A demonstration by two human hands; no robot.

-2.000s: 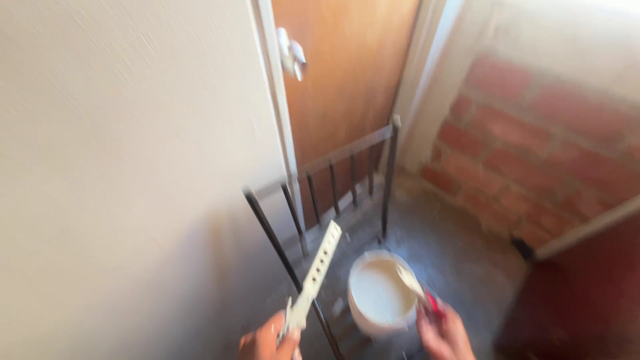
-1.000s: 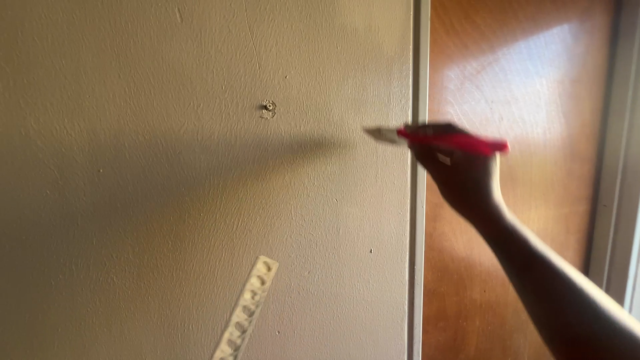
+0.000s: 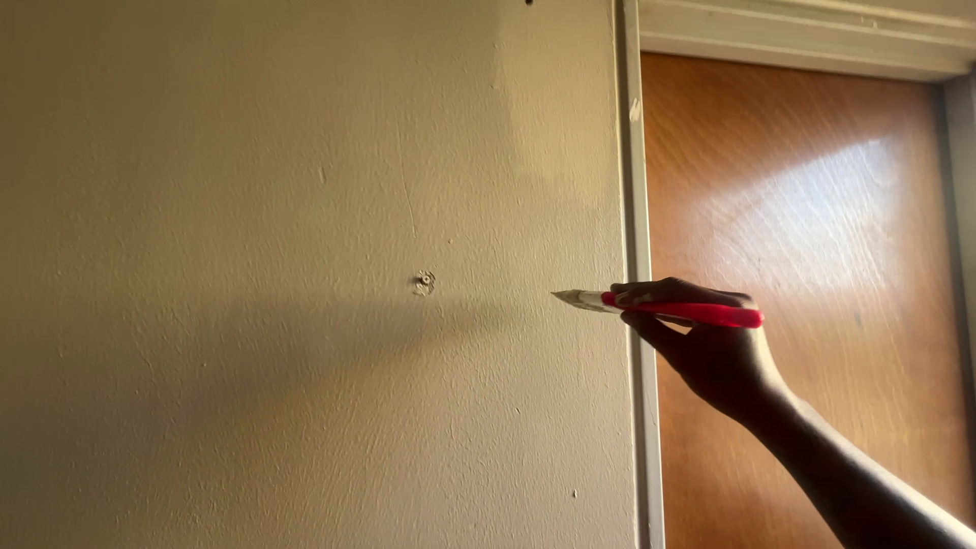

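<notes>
My right hand [image 3: 705,335] grips the red handle of a paintbrush [image 3: 682,311] beside the door frame. The brush lies almost level, its bristles pointing left at the textured painted wall [image 3: 305,427]. Whether the bristle tip touches the wall, I cannot tell. To the left of the tip, a wall plug or screw [image 3: 425,281] sits in a rough-edged hole. Near the top of the wall by the frame, a patch of paint [image 3: 549,114] differs in tone from the area around it. My left hand is out of view.
A brown wooden door [image 3: 793,229] stands shut at the right within a pale door frame [image 3: 801,38]. The frame's narrow upright edge [image 3: 640,229] runs beside the wall, behind my fingers. A small dark hole [image 3: 529,2] shows at the top.
Two seconds ago the brush was over a white bucket of paint; now it is up at the wall. The pale perforated strip, held in my left hand then, has left the view. The view has swung upward.
</notes>
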